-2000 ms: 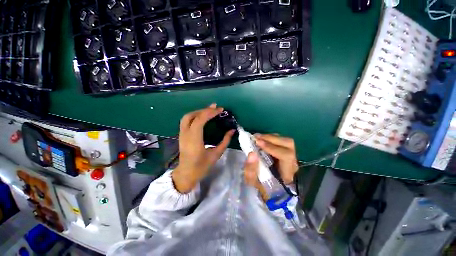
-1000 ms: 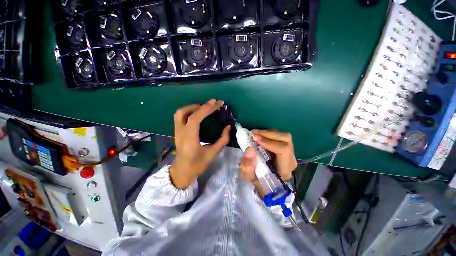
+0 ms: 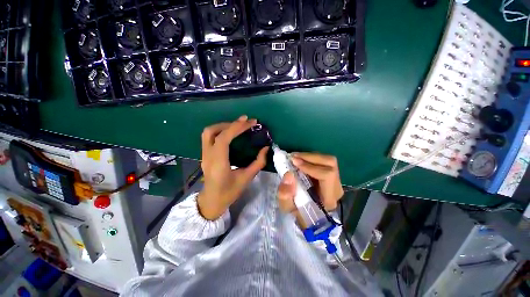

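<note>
My left hand (image 3: 224,165) holds a round black part (image 3: 255,138) between thumb and fingers at the near edge of the green mat. The part is dark and its outline is hard to make out; a small light mark shows near its top. My right hand (image 3: 314,180) grips a white and clear dispensing syringe (image 3: 302,197) like a pen, with a blue adapter (image 3: 321,234) at its rear end. The syringe's thin needle points up and left at the part's right side; whether it touches cannot be told.
A glossy black blister tray (image 3: 218,87) with discs in its pockets lies beyond my hands. Other black trays (image 3: 20,58) lie at far left. A white sheet with rows of marks (image 3: 441,98) leans by a blue controller (image 3: 505,151). A machine with a keypad pendant (image 3: 46,177) stands at lower left.
Over the two seconds the view has shifted, so the tray and machine sit further left. Both hands keep their holds; the small light mark on the part shows at a slightly different place.
</note>
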